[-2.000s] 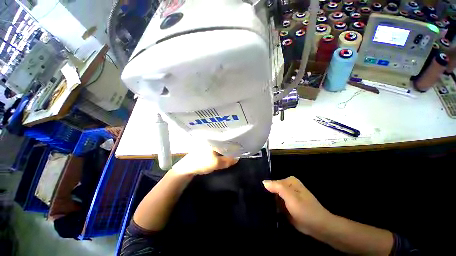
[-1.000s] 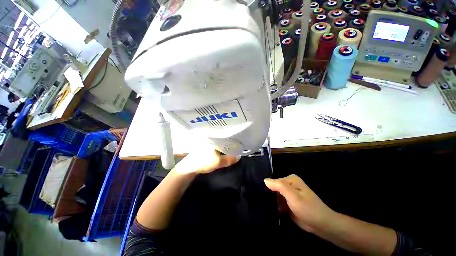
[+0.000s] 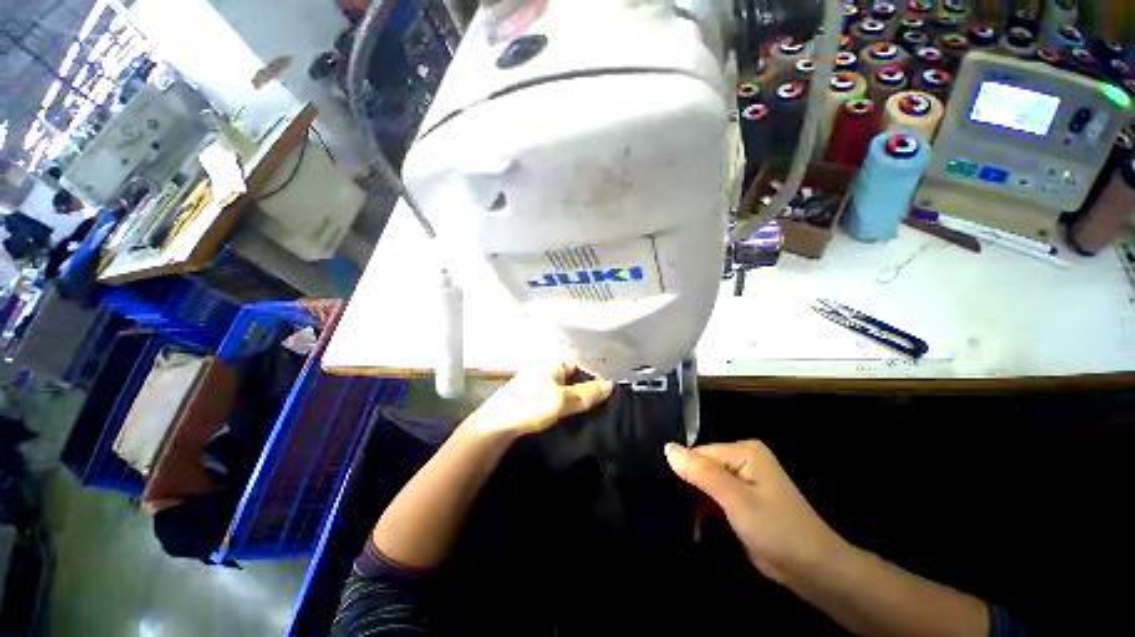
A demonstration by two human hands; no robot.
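Note:
A black garment lies under the white JUKI machine head and over the lap. A small silver work clamp shows just below the head, on the cloth. My left hand holds the cloth at the left of the clamp, thumb on top, the other fingers partly hidden by the head. My right hand pinches the cloth edge lower right of the clamp, thumb on top, the fingers partly hidden. The needle cannot be made out.
Dark thread snips lie on the white table. Behind are a light-blue thread cone, a brown parts box, pens and a control panel. A white lamp tube hangs left of the head. Blue carts stand at left.
The view has shifted, so the machine and table sit further right. The silver clamp shows more clearly beside my left thumb. Both hands keep their hold on the cloth.

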